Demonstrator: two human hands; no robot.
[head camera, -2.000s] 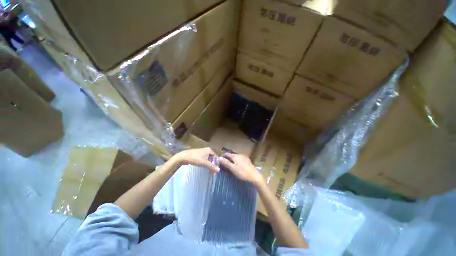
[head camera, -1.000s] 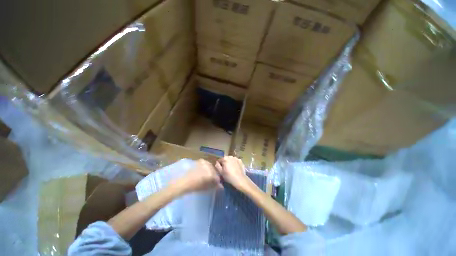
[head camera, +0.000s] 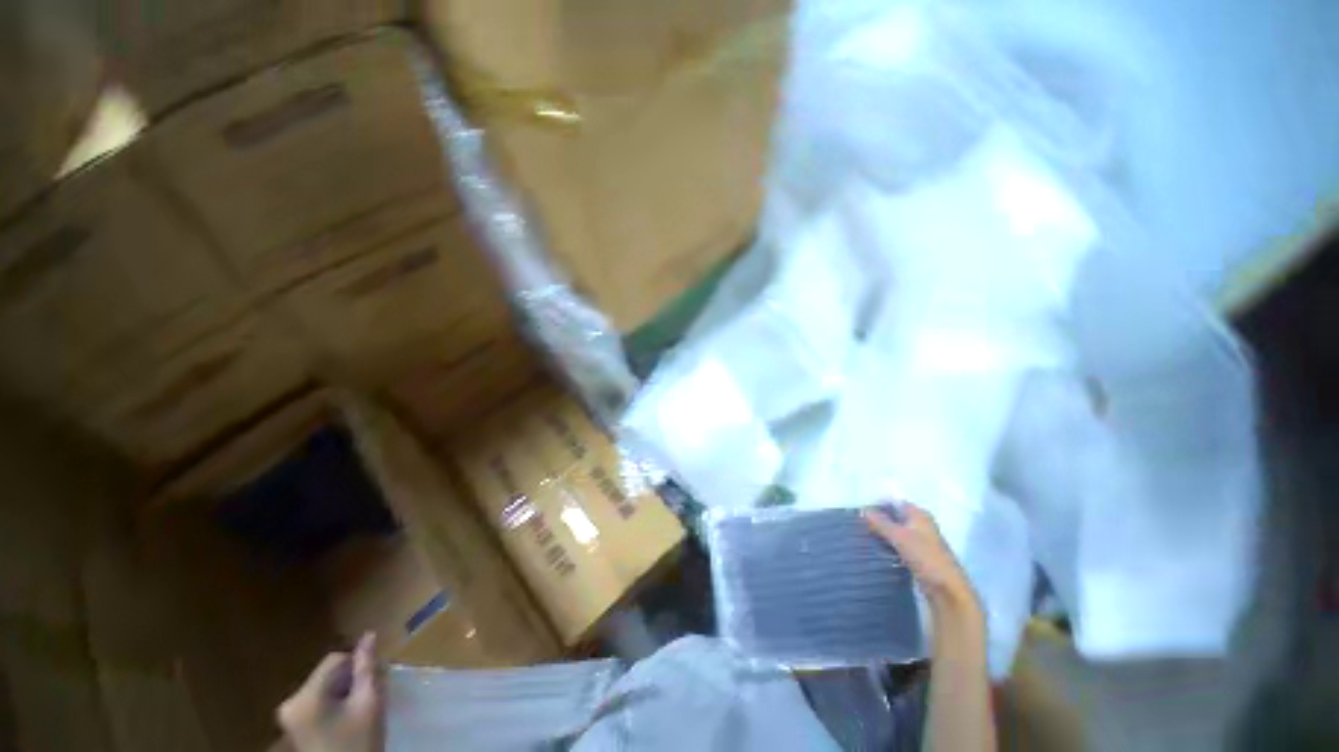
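My right hand holds a dark solar panel in a clear ribbed air-column sleeve by its upper right corner, at the right of my lap. My left hand, at the lower left, pinches the left end of a pale ribbed air-column bag that lies across toward my lap. I cannot tell whether that bag is joined to the sleeved panel; my clothing covers the place between them. The picture is blurred.
A large heap of translucent air-column bags fills the right. The open source carton at the left holds dark panels and a small blue-grey piece. Sealed cartons stand behind, with stretch film hanging beside them.
The view has swung right toward the bag heap. My hands, together before, are now far apart. The sleeved panel has moved right with my right hand, and the pale bag is stretched out at the left.
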